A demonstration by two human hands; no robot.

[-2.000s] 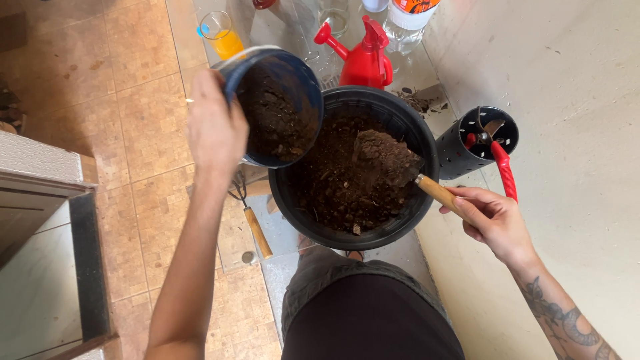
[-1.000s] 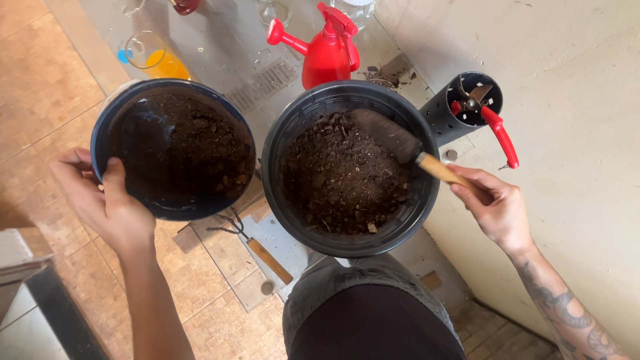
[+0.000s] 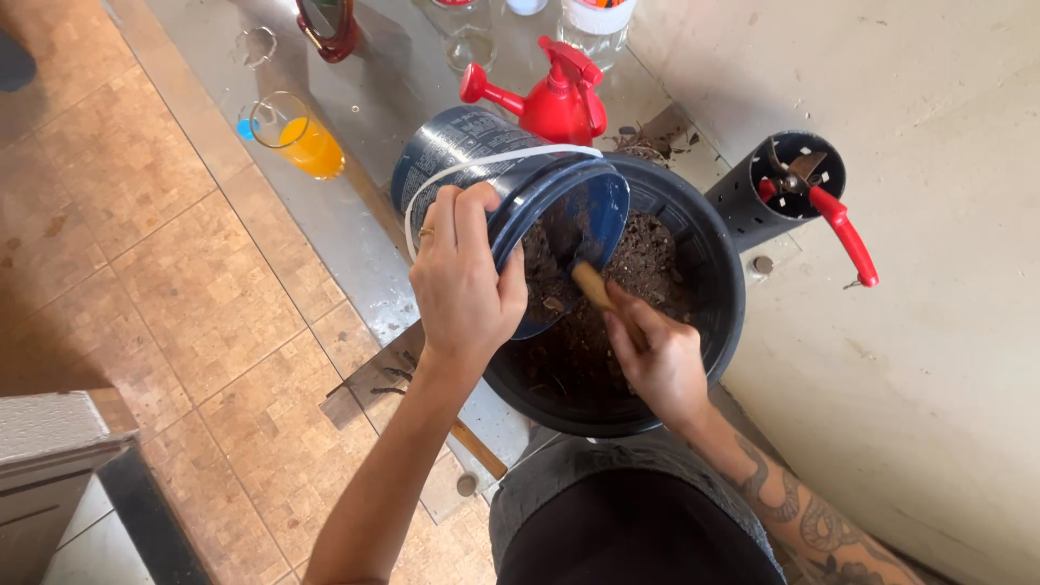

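Note:
My left hand (image 3: 467, 280) grips the rim of a blue plastic bucket (image 3: 463, 146), which is tipped on its side over a black plant pot (image 3: 727, 301). Dark soil lies inside the bucket and in the pot (image 3: 650, 252). In my right hand (image 3: 658, 349) is the wooden handle of a hand trowel (image 3: 591, 284). The trowel's blade reaches into the bucket's mouth and is mostly hidden there. The bucket's white handle (image 3: 504, 156) arches across its side.
A red watering can (image 3: 561, 101) stands beyond the pot, a glass of orange liquid (image 3: 313, 146) to the left. Red-handled pruning shears (image 3: 841, 227) rest in a black perforated cylinder (image 3: 731, 203) by the wall. A hand cultivator's handle (image 3: 479, 448) shows below my left forearm.
My left hand has brought the bucket from the left of the pot to over it and tipped it. My right hand has moved the trowel from the pot's right side into the bucket's mouth.

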